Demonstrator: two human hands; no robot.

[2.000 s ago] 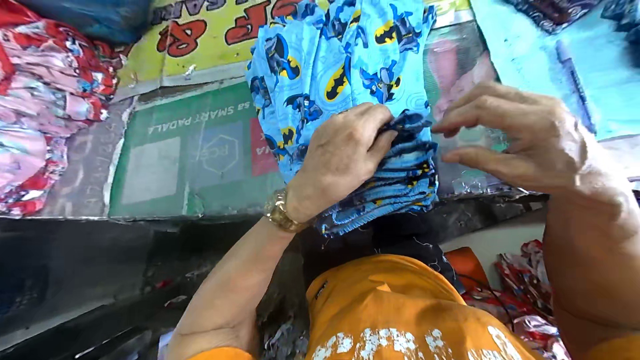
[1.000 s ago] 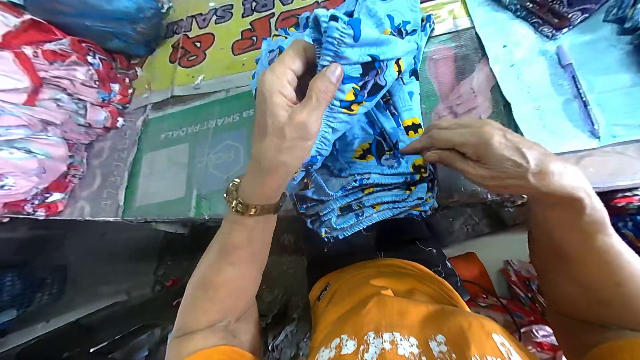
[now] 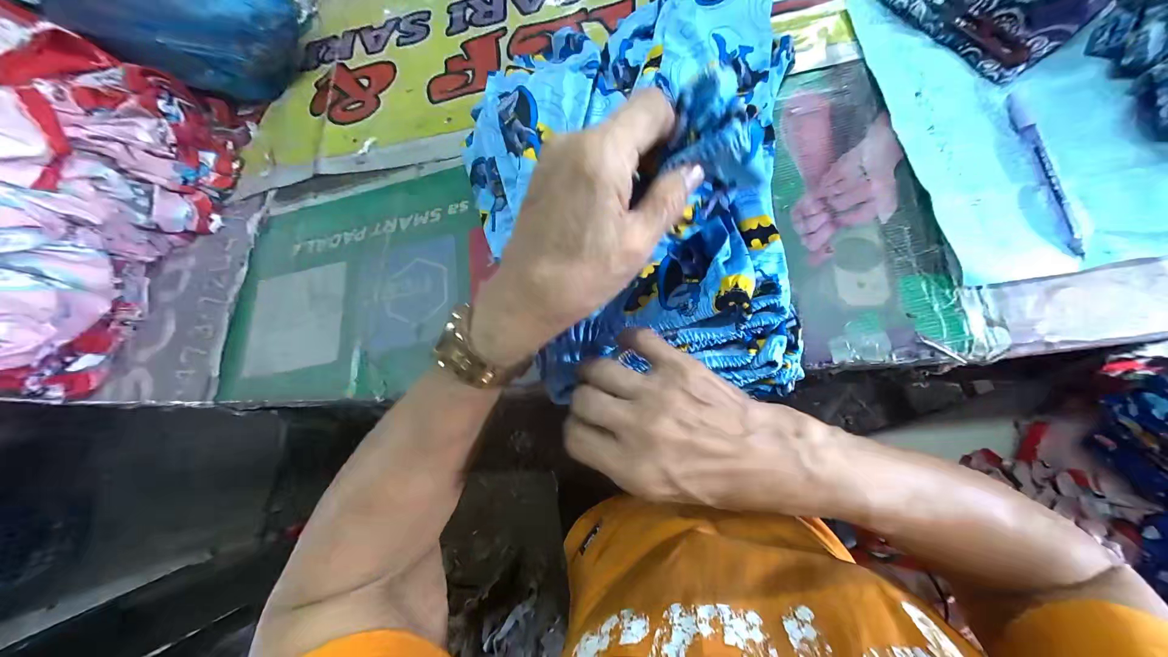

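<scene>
A stack of light blue printed garments (image 3: 762,255) with gathered elastic edges lies at the middle of the table and reaches its near edge. My left hand (image 3: 584,210), with a gold-coloured watch (image 3: 465,351) at its wrist, pinches a bunched, blurred blue garment part (image 3: 716,137) between thumb and fingers above the stack. Against the stack's near edge, my right hand (image 3: 666,420) has its fingers curled at the gathered elastic edges. Whether those fingers grip the cloth is hard to tell.
Pink and red garments (image 3: 128,173) are heaped at the left, beside a dark blue plastic bundle (image 3: 182,41). A pen (image 3: 1045,178) rests on a light blue sheet (image 3: 958,137) at the right. Dark patterned cloth (image 3: 1004,32) lies beyond it. More garments (image 3: 1058,484) sit below the table's edge.
My right hand has moved left and nearer to my body, from the stack's right side to its near edge. My left hand has moved right, with a bunched part of blue cloth in its fingers.
</scene>
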